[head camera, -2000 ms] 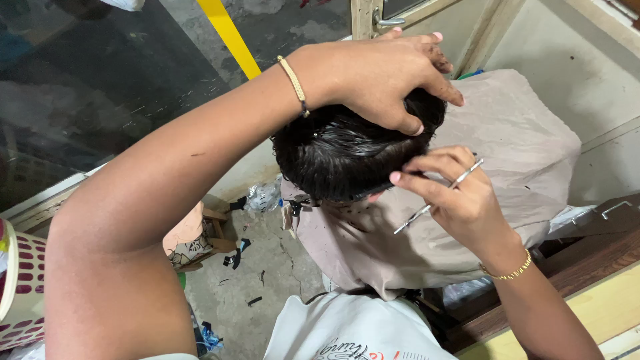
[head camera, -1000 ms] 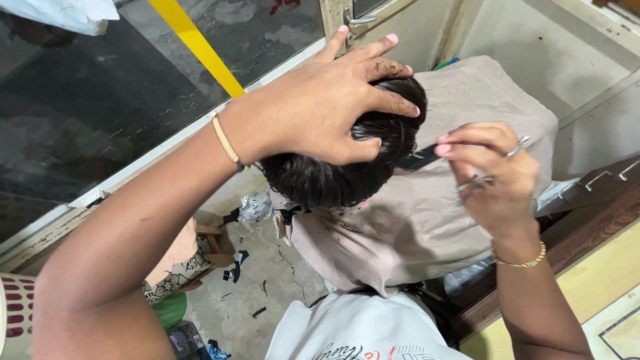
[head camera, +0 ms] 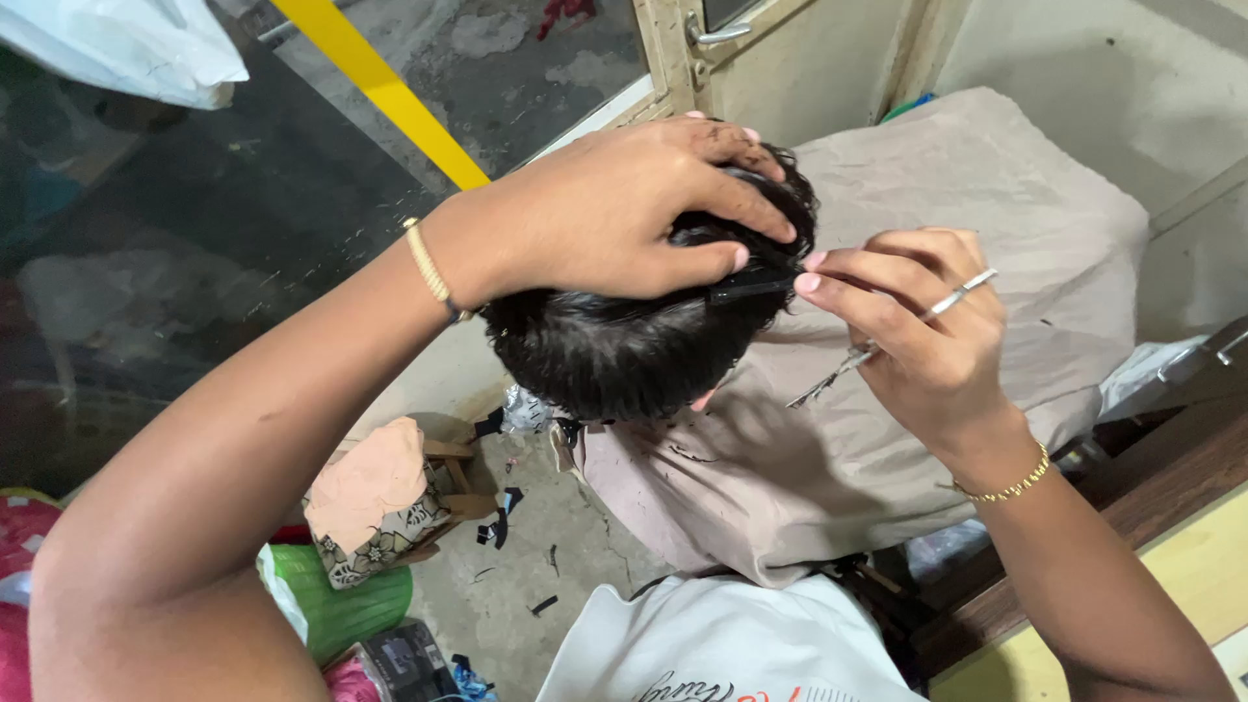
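A seated person's head of dark, damp-looking hair [head camera: 624, 361] is in the middle of the view, above a beige cape [head camera: 975, 234] that covers the body. My left hand [head camera: 653, 205] rests on top of the hair with its fingers spread. Between the thumb and fingertips of my right hand [head camera: 907, 312] is a black comb [head camera: 756, 288], its far end in the hair beside my left thumb. Hair-cutting scissors [head camera: 858, 359] also hang in my right hand, their blades pointing down and left over the cape, with cut hair on them.
A door with a metal handle [head camera: 717, 32] stands beyond the head, beside dark glass with a yellow strip [head camera: 390, 93]. A patterned cushioned stool [head camera: 375, 507] and a green bag [head camera: 336, 595] are at lower left. Cut hair lies on the concrete floor [head camera: 575, 546]. Wooden furniture [head camera: 1160, 487] runs along the right.
My right hand had only the scissors visible two seconds ago; the black comb shows in it one second ago. It has since moved in to the hair. My left hand stays on the head.
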